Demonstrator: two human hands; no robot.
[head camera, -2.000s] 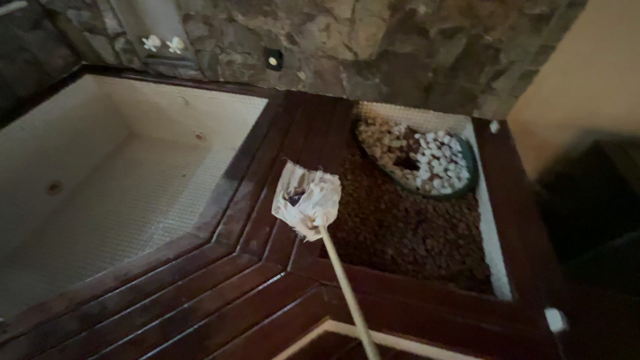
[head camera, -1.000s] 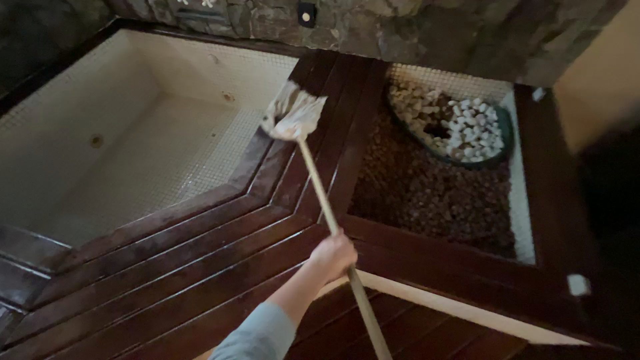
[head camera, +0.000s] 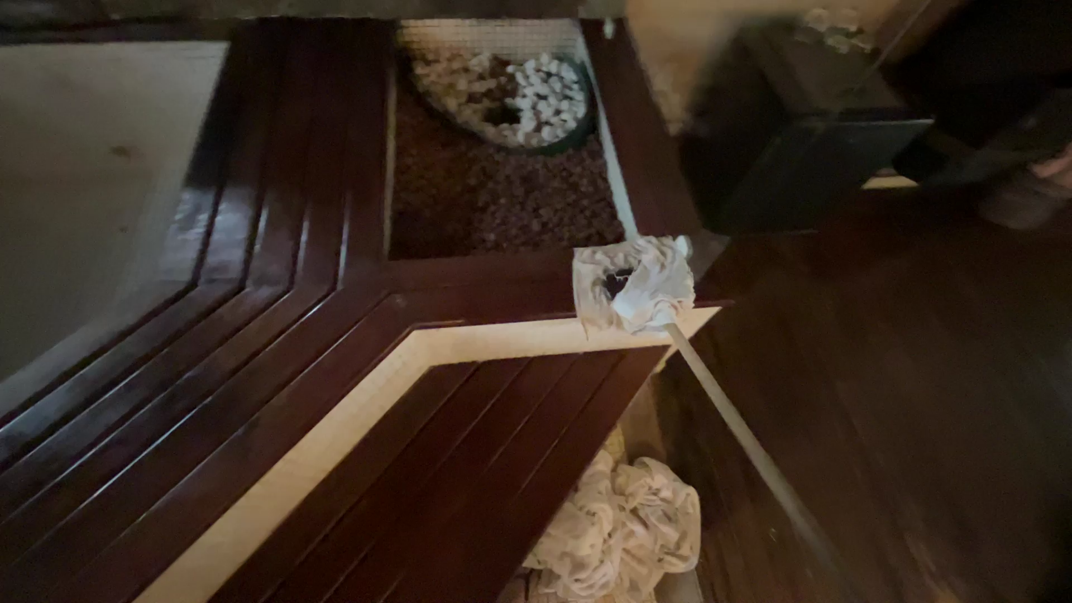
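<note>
Neither of my hands shows at this moment. A pale pole (head camera: 749, 440) rises from the lower right, with a whitish cloth (head camera: 657, 280) wrapped around its far end. That cloth has a dark hole on its left side and lies over the right corner of the dark wooden deck (head camera: 494, 289), just above the cream riser (head camera: 502, 339). What holds the pole is out of view.
A planter bed of brown pebbles (head camera: 536, 201) holds a green-rimmed ring of white stones (head camera: 548, 105). At left is a pale tiled tub (head camera: 92, 167). Crumpled cloth (head camera: 624, 532) lies beside the lower wooden step (head camera: 469, 444). A dark box-shaped object (head camera: 804, 159) stands right, above the dark floor (head camera: 888, 402).
The wrapped cloth has moved from the boards between tub and planter to the deck's right corner. The hand seen on the pole a second ago is out of view. The view has shifted right.
</note>
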